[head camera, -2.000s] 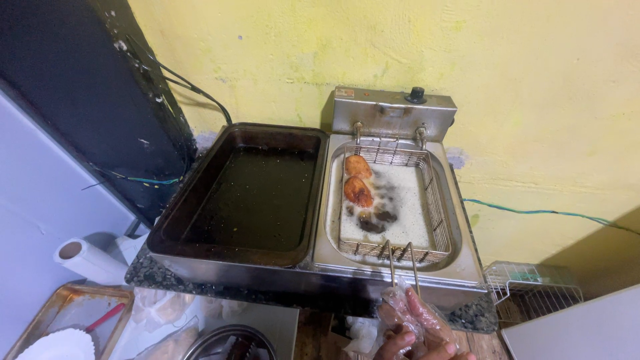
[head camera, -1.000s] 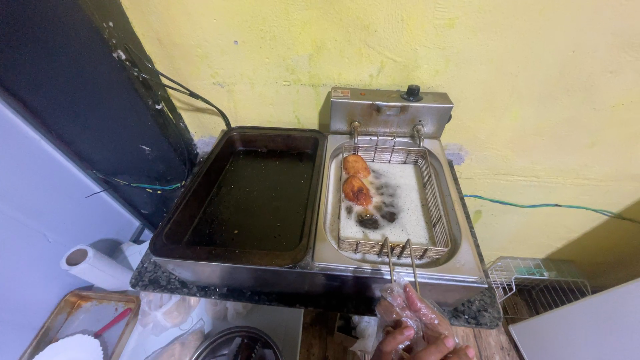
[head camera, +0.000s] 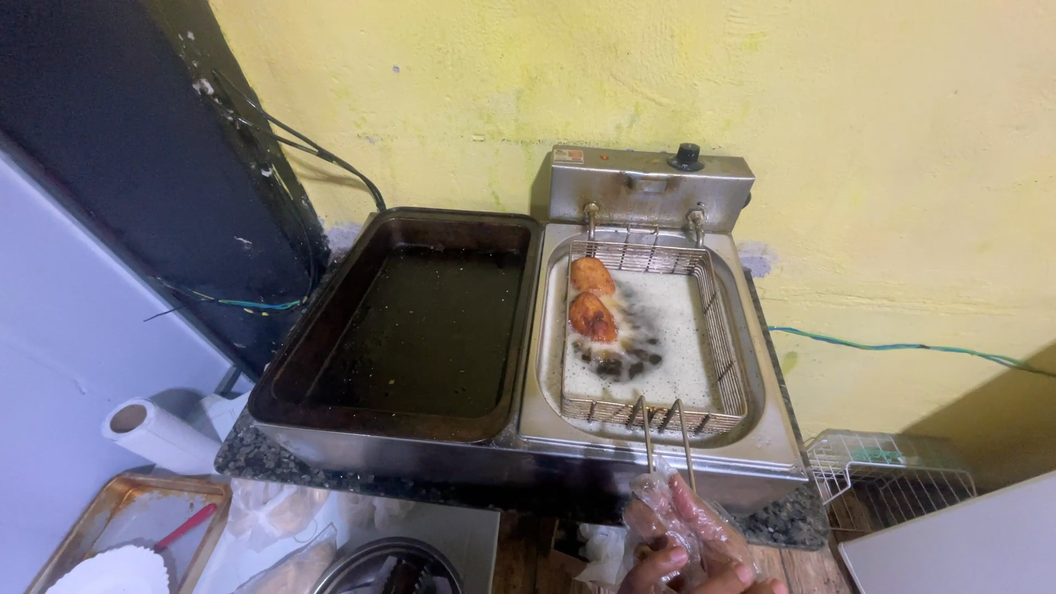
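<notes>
At the bottom right, two hands seem to overlap. My left hand (head camera: 660, 568) comes up from the lower edge, its bare fingers against clear plastic. Wrapped in that thin plastic is my right hand (head camera: 711, 528), which lies over the near end of the wire handle (head camera: 682, 433); whether it grips the handle is hidden. The handle belongs to a wire fryer basket (head camera: 724, 355) sunk in the foaming oil of a steel electric fryer (head camera: 540, 396). Two browned fried pieces, an upper one (head camera: 591, 276) and a lower one (head camera: 593, 317), float at the basket's left, beside dark bubbling patches.
A dark rectangular pan (head camera: 276, 379) sits left of the fryer on a granite slab (head camera: 272, 462). Lower left are a white roll (head camera: 169, 437), a worn metal tray (head camera: 78, 528) with a red-handled utensil (head camera: 186, 528), plastic bags and a round pot (head camera: 330, 577). A white wire rack (head camera: 916, 478) stands at right.
</notes>
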